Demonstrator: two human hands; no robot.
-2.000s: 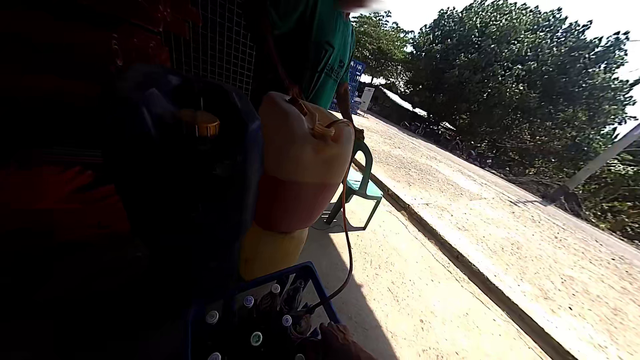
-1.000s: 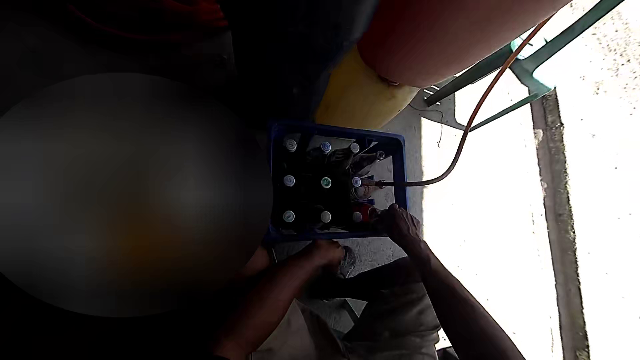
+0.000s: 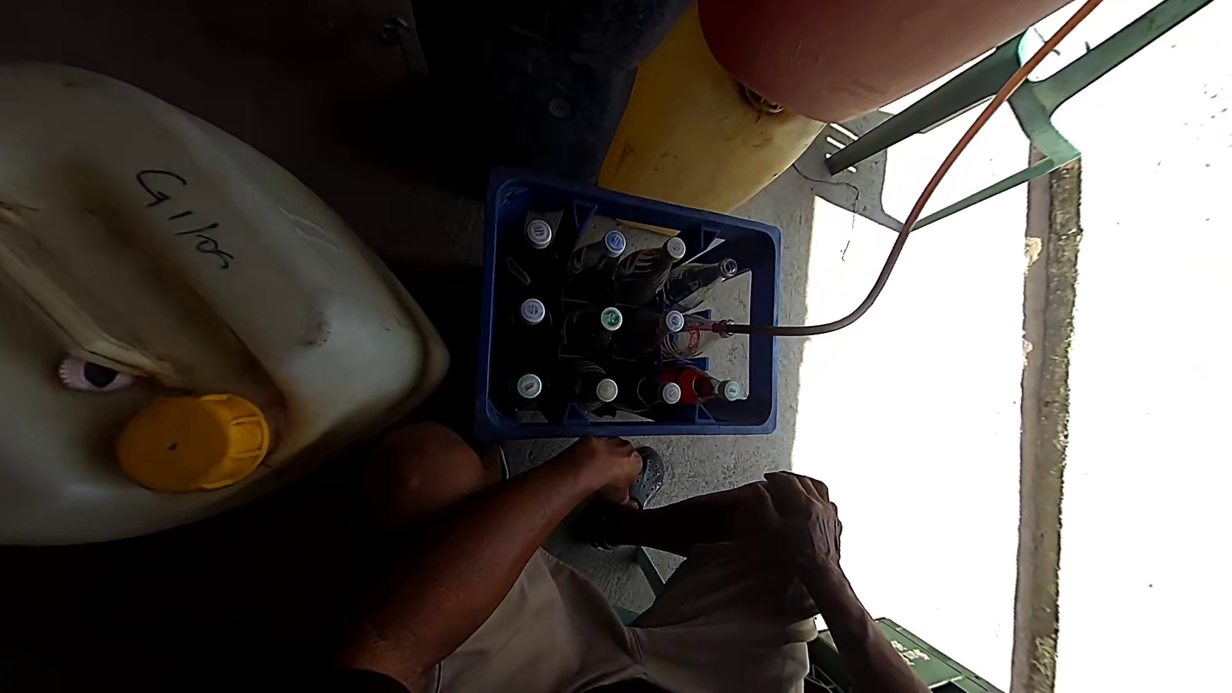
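Observation:
A blue plastic crate [image 3: 630,433] of capped glass bottles stands on the concrete in front of my knees. An orange-brown hose [image 3: 895,255] runs down from the upper right into the mouth of a glass bottle [image 3: 691,337] in the crate's right column. Beside it stands a capped bottle with red contents [image 3: 691,383]; an uncapped bottle [image 3: 700,279] leans on its other side. My left hand [image 3: 611,469] is just outside the crate's near edge, its fingers partly hidden. My right hand [image 3: 804,515] rests on my knee, away from the crate, with no object visible in it.
A large whitish jerrycan [image 3: 337,289] with a yellow cap [image 3: 192,443] fills the left side. Beyond the crate stand a yellow container [image 3: 698,125], a container with reddish contents [image 3: 847,48] and a dark one [image 3: 539,106]. A green plastic chair [image 3: 1049,115] stands at the upper right.
My right hand has moved from the crate's near right corner back to my knee. The view has swung down from the street and containers to the crate.

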